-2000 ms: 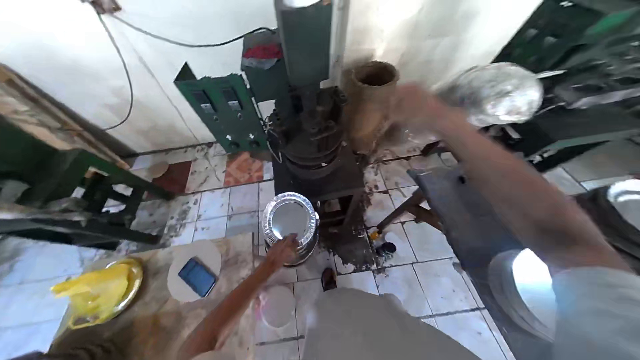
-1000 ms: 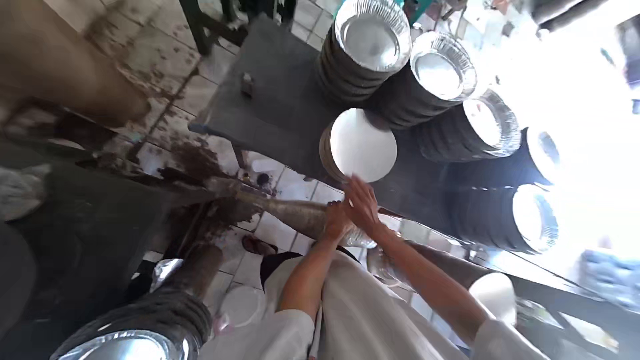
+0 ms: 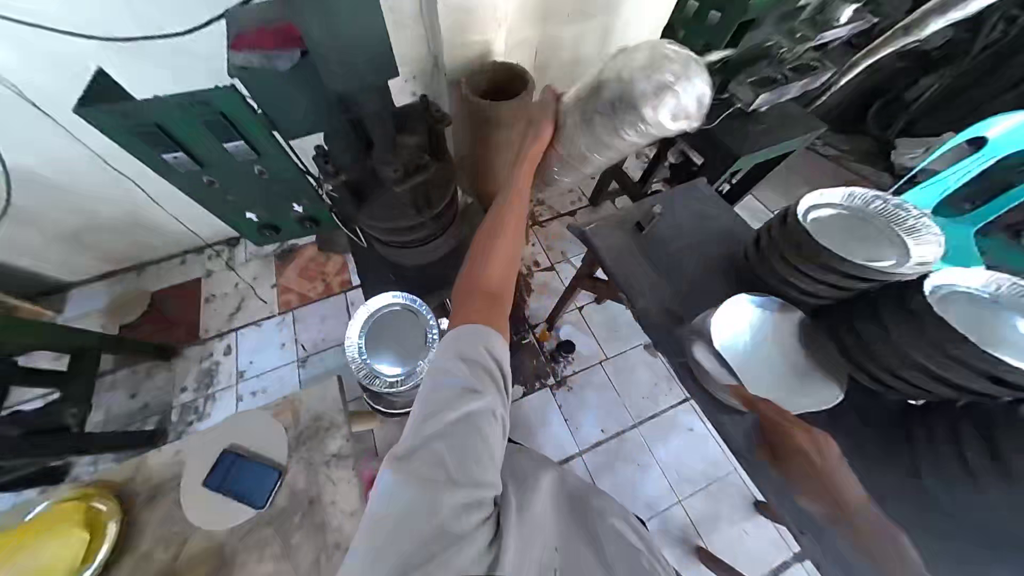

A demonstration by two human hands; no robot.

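My left hand point(image 3: 542, 128) reaches to the upper rim of a brown cylindrical tube point(image 3: 488, 152), between it and a clear-plastic-wrapped silvery bundle point(image 3: 628, 108); its fingers are partly hidden. Blurred, my right hand point(image 3: 800, 448) has its fingertips at the lower edge of a round silvery sheet point(image 3: 772, 344) over a stack of discs on the dark table. Whether they grip the sheet is unclear. A fluted foil pan point(image 3: 392, 342) tops a stack below the dark press point(image 3: 408, 200). More fluted foil pans point(image 3: 868, 228) stand in dark stacks on the table at right.
A green control box point(image 3: 212, 160) adjoins the press. The dark table's edge point(image 3: 688, 384) runs along my right. At lower left, a worktop point(image 3: 320, 488) holds a phone point(image 3: 242, 478) and a yellow bag point(image 3: 44, 536). Behind the pan stacks is a turquoise chair point(image 3: 960, 184).
A second ago both hands were together beside the disc stack. Now my left hand is at the brown tube and my right is at the silvery sheet. The view has swung round strongly.
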